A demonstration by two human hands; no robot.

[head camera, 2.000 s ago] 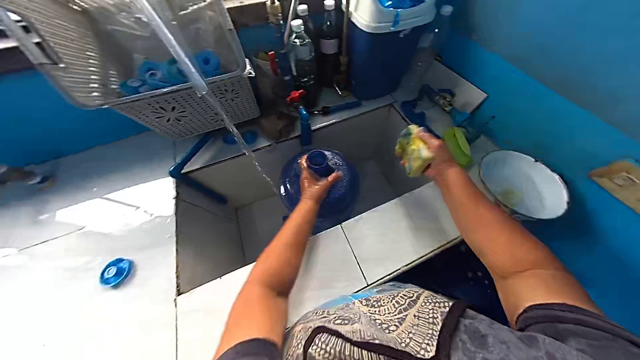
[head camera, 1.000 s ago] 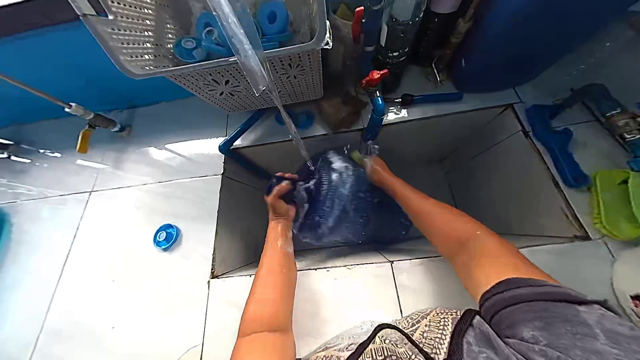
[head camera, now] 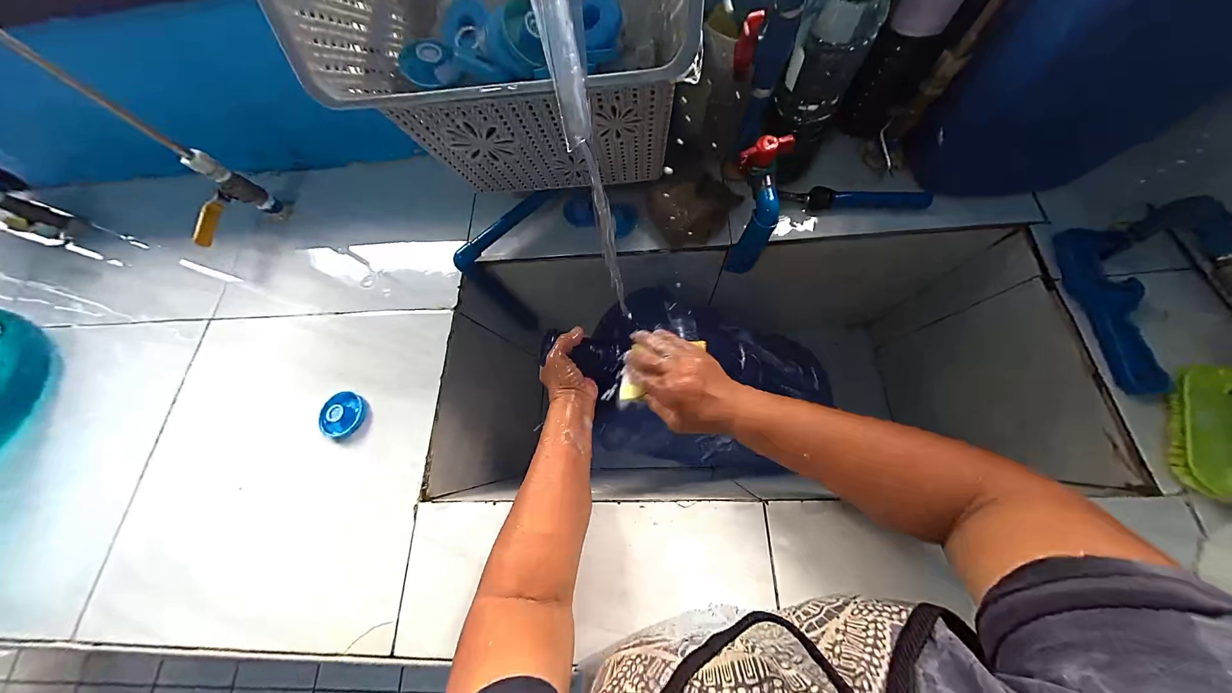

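A large blue water jug point(head camera: 770, 371) lies on its side in the tiled sink basin point(head camera: 982, 356), its neck toward the left. My left hand point(head camera: 570, 366) grips the jug at its neck. My right hand point(head camera: 679, 380) presses a yellow sponge point(head camera: 630, 388) on the jug near the neck; the fingers hide most of the sponge. Water runs from a clear hose point(head camera: 563, 72) above and falls beside my hands. On the tiled counter to the left lies a blue cap point(head camera: 343, 415).
Behind the basin stand a plastic basket point(head camera: 539, 135) of blue caps, a blue faucet with a red handle point(head camera: 766, 154), bottles point(head camera: 828, 58) and a blue barrel point(head camera: 1039, 87). At right lie a blue brush point(head camera: 1107, 308) and a green brush point(head camera: 1205, 428).
Two seconds ago the jug stood upright with the sponge raised to its right; now it lies on its side. My right hand has come down onto it, near the neck.
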